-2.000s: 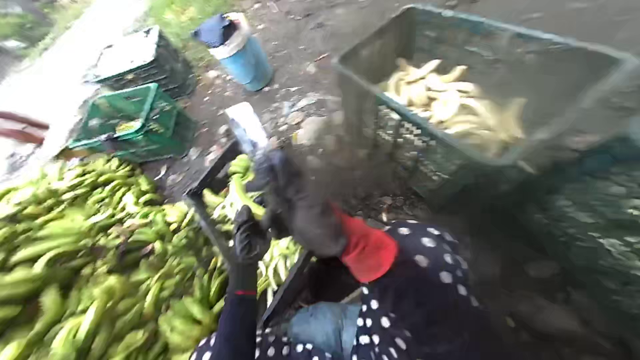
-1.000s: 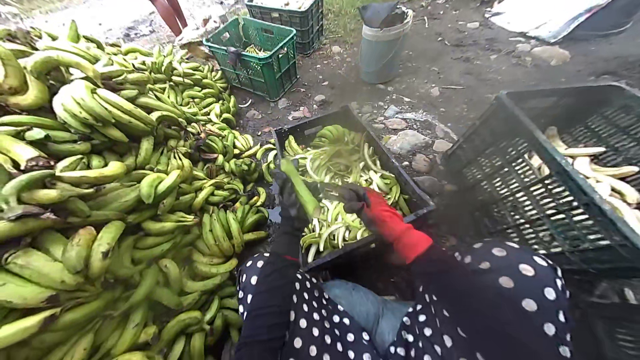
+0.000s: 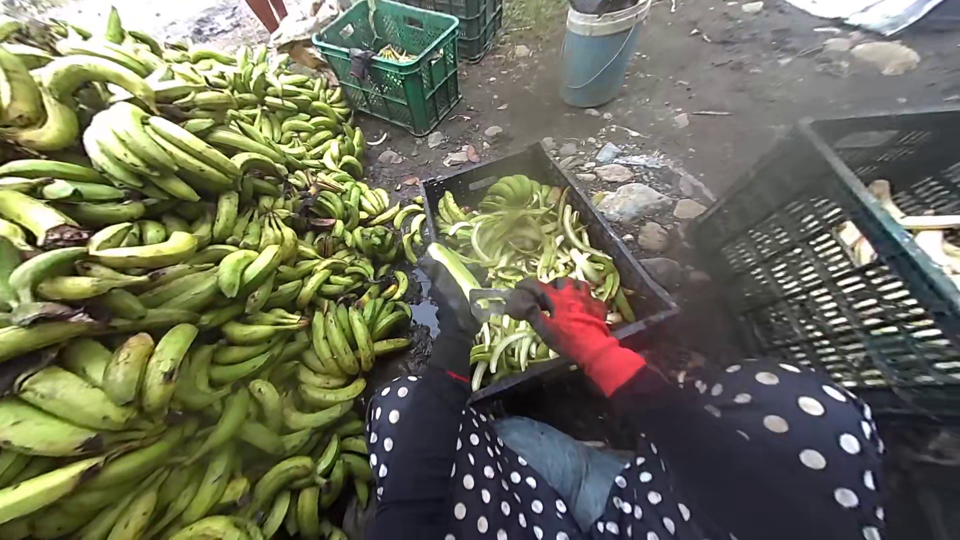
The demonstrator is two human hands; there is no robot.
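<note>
My left hand (image 3: pixel 450 296), in a black glove, is closed around a green plantain (image 3: pixel 451 266) whose side shows a pale strip. My right hand (image 3: pixel 559 315), in a red and black glove, grips a small flat blade (image 3: pixel 489 298) laid against the plantain's lower end. The blade's handle is hidden by my fingers. Both hands are over the near part of a black plastic crate (image 3: pixel 637 266), which holds many green peels (image 3: pixel 525 240) and a green bunch at its far side.
A large heap of green plantains (image 3: pixel 247 300) lies at left. A dark crate with peeled plantains (image 3: pixel 832 247) stands at right. Beyond are a green crate (image 3: pixel 420 82), a blue bucket (image 3: pixel 600 64) and stones (image 3: pixel 634 201). Someone's legs (image 3: pixel 266 11) show at the top.
Two seconds ago the view was blurred and turned more to the right. Since one second ago, the plantain in my left hand has tilted, its upper end now leaning left, with the blade at its lower end.
</note>
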